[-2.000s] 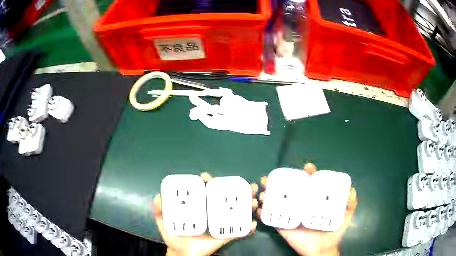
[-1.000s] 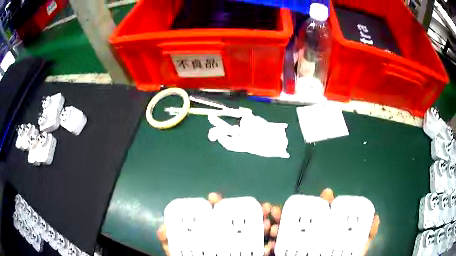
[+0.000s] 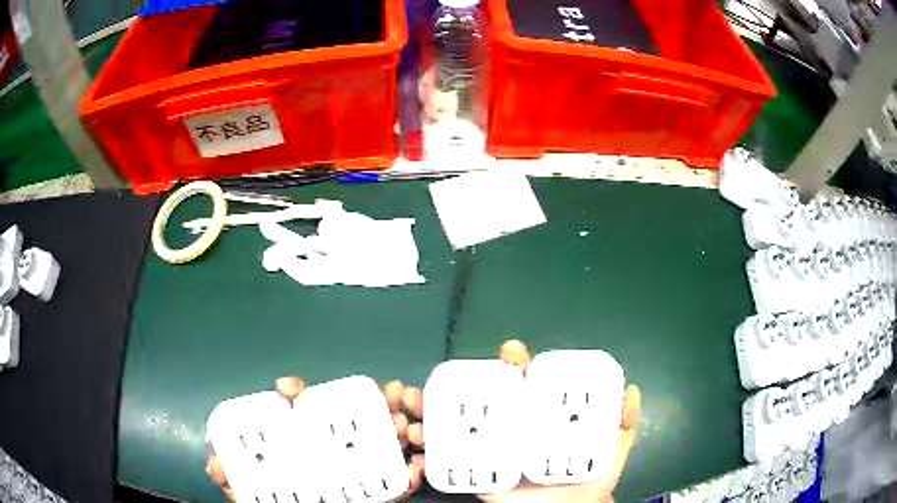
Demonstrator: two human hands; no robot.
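My left hand [image 3: 408, 429] holds two white outlet adapters [image 3: 351, 442] side by side, at the lower middle-left. My right hand [image 3: 629, 422] holds two more white outlet adapters [image 3: 574, 417] side by side, just to the right. All four show their slotted front faces up, with small openings along the lower edge. The left pair is tilted a little and partly cut off by the bottom edge. Most of both palms is hidden under the adapters; only fingertips and finger edges show around them.
Rows of adapters [image 3: 777, 344] stand at right, a few more [image 3: 39, 273] on the black mat [image 3: 69, 363]. Beyond the green mat are red crates [image 3: 334, 118] and a clear bottle [image 3: 456, 88]. A tape ring [image 3: 165, 224], crumpled white heap [image 3: 359, 251] and white square [image 3: 487, 208] lie before them.
The view has swung right, so crates and mat items appear further left. Both hands still hold their adapter pairs; the left pair is now more tilted and the right pair sits slightly higher.
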